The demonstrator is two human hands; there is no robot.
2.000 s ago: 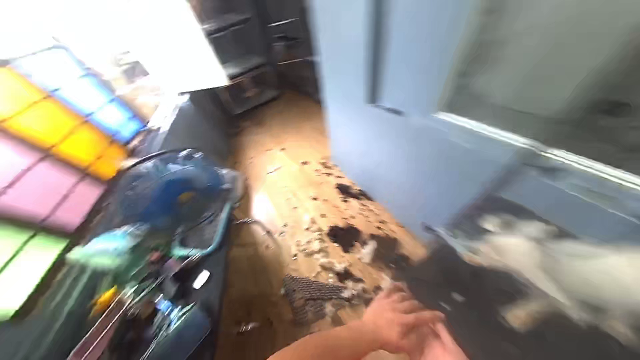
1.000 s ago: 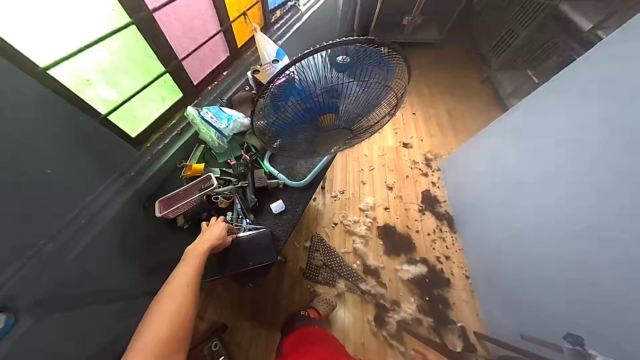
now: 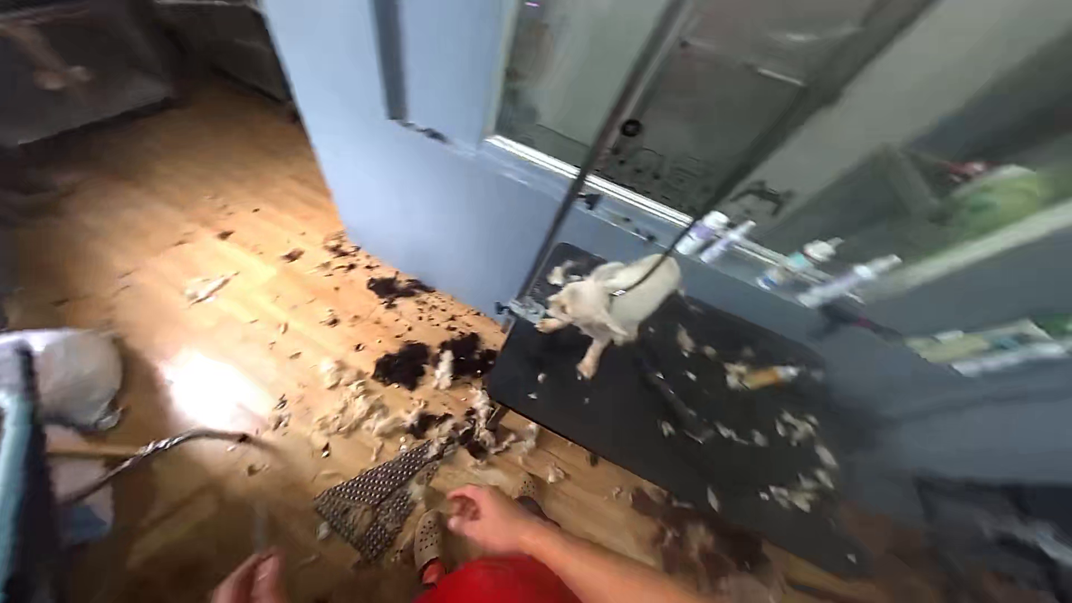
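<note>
A small cream-coloured dog (image 3: 624,297) is on the black grooming table (image 3: 578,410), near its back left corner, with a dark loop around its neck area. My right hand (image 3: 486,515) is in front of the table's near edge, fingers loosely curled, with no object visible in it. My left hand (image 3: 251,578) shows only partly at the bottom edge; a faint blurred thin thing (image 3: 260,523) is just above its fingers, and whether it is held cannot be told. Cut fur (image 3: 796,494), an orange-and-white item (image 3: 766,377) and a blurred dark tool (image 3: 670,398) lie on the table.
A metal grooming arm (image 3: 578,184) rises from a clamp (image 3: 523,310) at the table's corner. Several bottles (image 3: 703,233) line the ledge beneath the window. Dark and pale fur (image 3: 402,364) and a patterned mat (image 3: 377,498) are on the wooden floor. A cable (image 3: 167,444) curves at left.
The view has swung right from the cluttered side table to the dog. My left hand, among the tools there a second ago, is now low at the bottom edge. My right hand has come into view.
</note>
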